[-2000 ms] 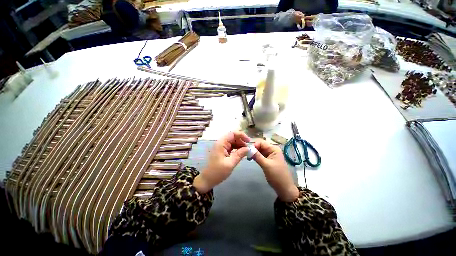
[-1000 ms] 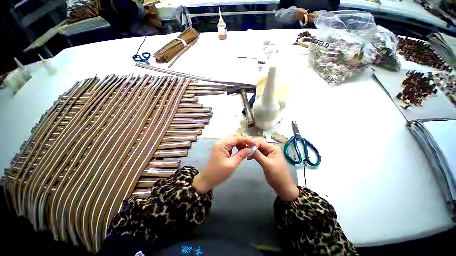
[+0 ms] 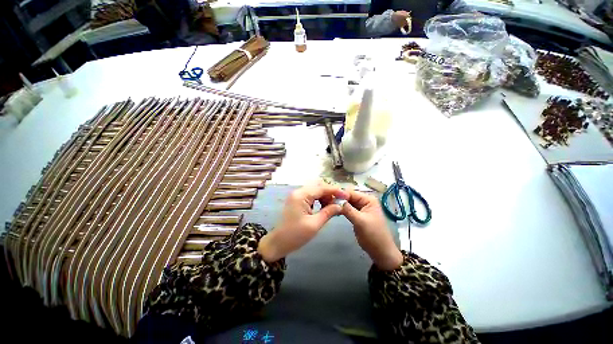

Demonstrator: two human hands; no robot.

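A tiny white piece (image 3: 341,202) is pinched between the fingertips of both hands, above the grey board (image 3: 322,252). It is too small to tell whether it is tape or a finger wrap. My left hand (image 3: 302,218) holds it from the left with thumb and forefinger, and the fingers are curled. My right hand (image 3: 366,222) meets it from the right, fingertips touching those of my left hand. The fingers partly hide the piece.
Teal-handled scissors (image 3: 405,203) lie right of my right hand. A white bottle (image 3: 359,144) and a hammer-like tool (image 3: 333,144) are beyond my hands. Crisscrossed brown straps (image 3: 148,195) cover the left. Clear bags (image 3: 464,64) lie far right. A person's hand (image 3: 402,20) shows at the back.
The fingertips have closed further over the white piece, so less of it shows. Both hands stay in nearly the same place. The other person's hand at the back has moved a little.
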